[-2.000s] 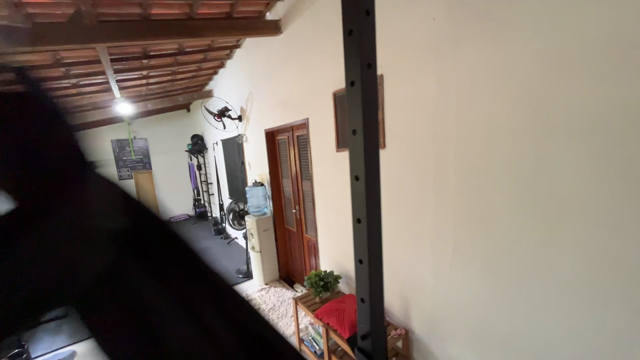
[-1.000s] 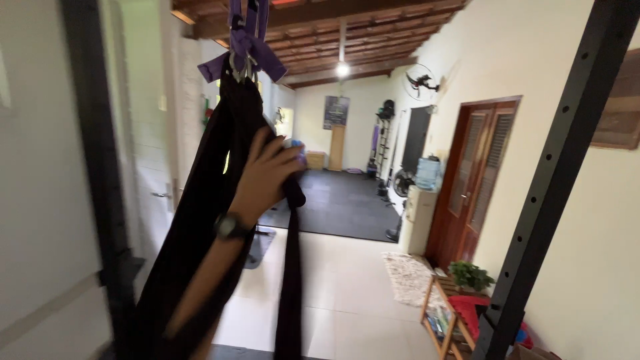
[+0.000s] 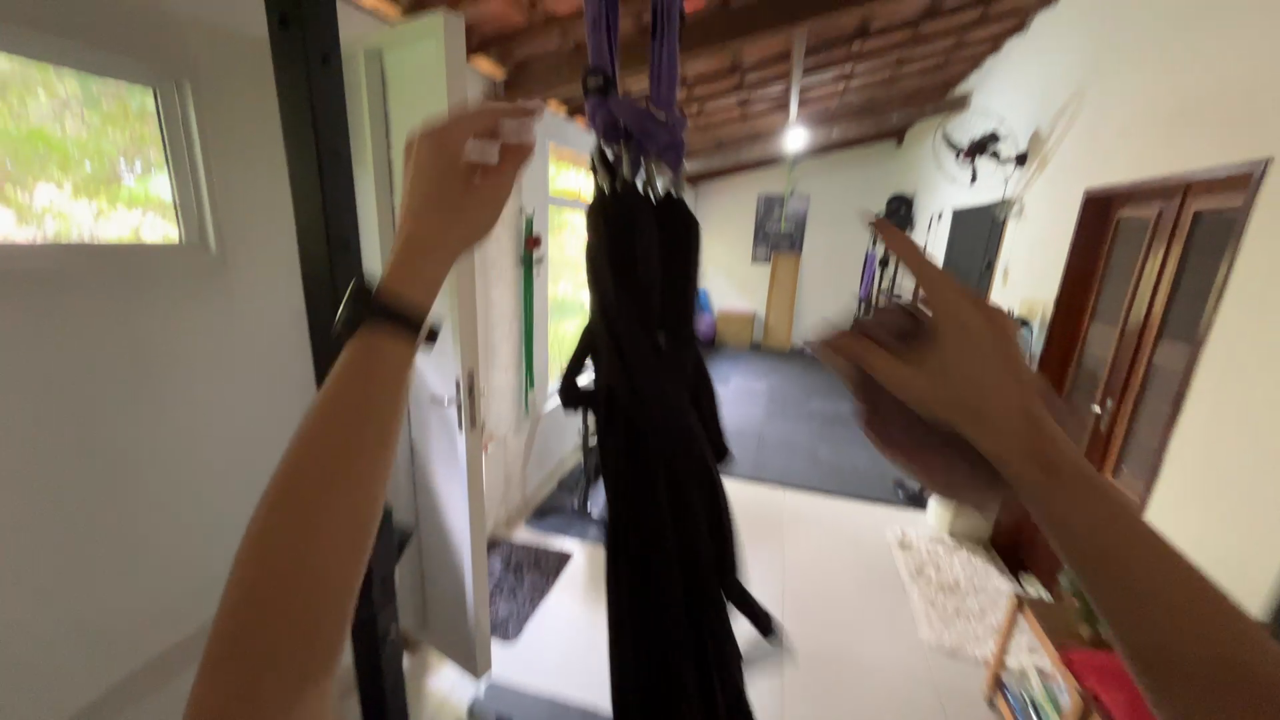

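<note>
Long black fabric straps [image 3: 655, 400] hang down the middle of the head view, clipped with metal hooks to knotted purple straps [image 3: 640, 125] above. My left hand [image 3: 465, 185], a black watch on its wrist, is raised just left of the purple knot; its fingers are bent and blurred, and whether they touch or hold anything cannot be made out. My right hand [image 3: 930, 355] is raised to the right, apart from the black fabric, with its index finger stretched out and nothing seen in it.
A black upright post [image 3: 320, 180] stands left, beside a white door [image 3: 440, 350] that is ajar. Behind are dark floor mats [image 3: 800, 410], a wall fan [image 3: 980, 150] and brown double doors [image 3: 1150, 330]. A wooden rack [image 3: 1040, 650] with a red cloth sits low right, near a light rug [image 3: 965, 590].
One second ago a hand wearing a watch was at the black fabric; now it is raised left of the purple knot. My right hand has come into view. The view has swung left.
</note>
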